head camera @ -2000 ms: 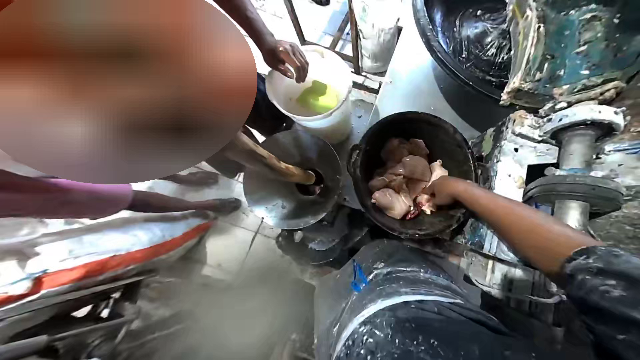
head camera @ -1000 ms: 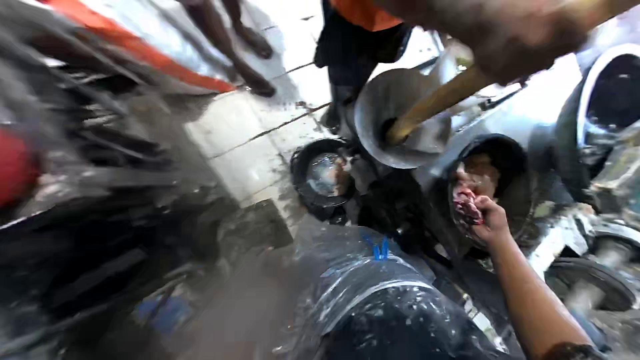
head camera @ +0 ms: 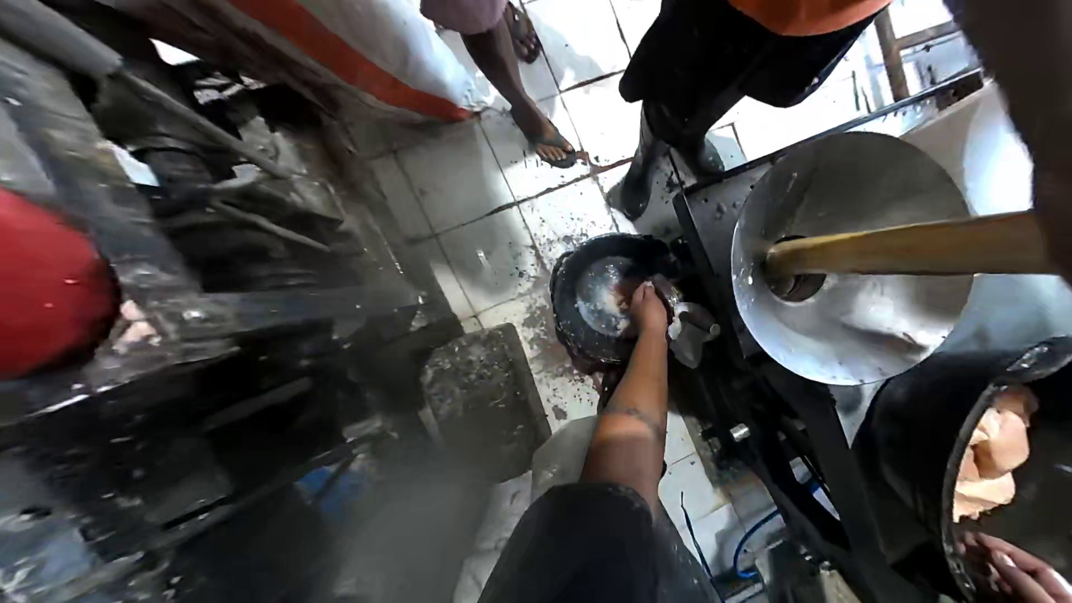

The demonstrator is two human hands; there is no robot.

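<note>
My left hand [head camera: 649,311] reaches from the bottom centre into a black bucket [head camera: 563,293] on the floor, beside a machine's outlet. A reddish-brown blur lies by its fingertips; whether it grips anything is unclear. The bucket's inside looks wet, with a pale patch. My right hand [head camera: 1017,569], partly cut off at the bottom right, is at the rim of a black tub [head camera: 955,502] holding pale raw meat pieces [head camera: 992,456]; its grip is unclear. Between tub and bucket stands a wide metal funnel [head camera: 904,335] with a thick wooden stick [head camera: 913,247] in its opening.
Another person's dark arm [head camera: 1017,109] is by the stick's end. Two people stand near the top on a wet tiled floor [head camera: 461,188]. Dark machinery [head camera: 251,368], a red rounded object [head camera: 50,285] and a striped sack [head camera: 360,50] lie left.
My left hand has come into view at the bucket. My right hand, earlier on meat in the tub, is now at the tub's rim. The view has swung left.
</note>
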